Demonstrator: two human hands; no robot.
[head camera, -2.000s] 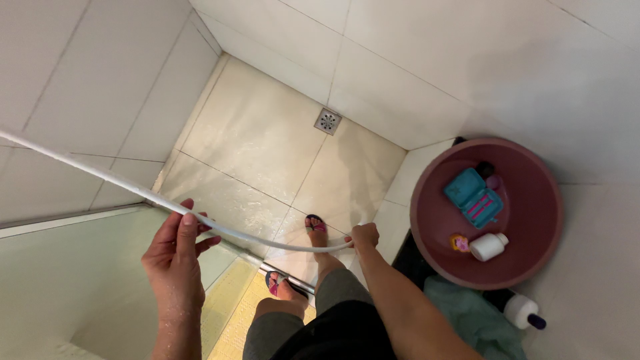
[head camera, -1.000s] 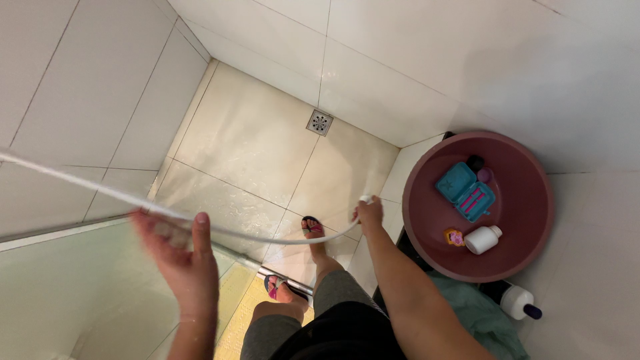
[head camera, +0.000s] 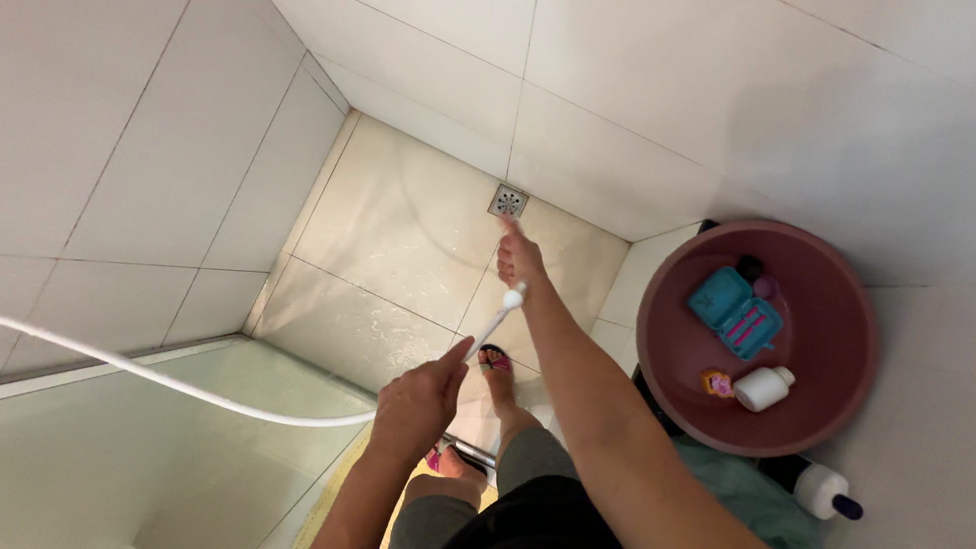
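Note:
My left hand (head camera: 423, 400) is closed around a white shower hose (head camera: 206, 396) near its end. The hose comes in from the left edge, and its white end fitting (head camera: 514, 297) sticks up past my left thumb. My right hand (head camera: 520, 255) is beyond that fitting, its fingers partly curled and somewhat blurred. No object shows in it, though its palm side is partly hidden. Behind its fingertips in the view lies a square metal floor drain (head camera: 508, 201). Wet beige tiles (head camera: 381, 244) make up the floor.
A dark pink basin (head camera: 835, 381) on the right holds a turquoise case (head camera: 736, 313), a white bottle (head camera: 762, 389) and small items. Beside it are a green cloth (head camera: 743, 496) and another bottle (head camera: 820, 492). A glass panel (head camera: 191, 450) stands at left; tiled walls meet the floor.
My right hand has let go of the hose end and moved up toward the drain in the view. My left hand has moved right and now grips the hose near its end.

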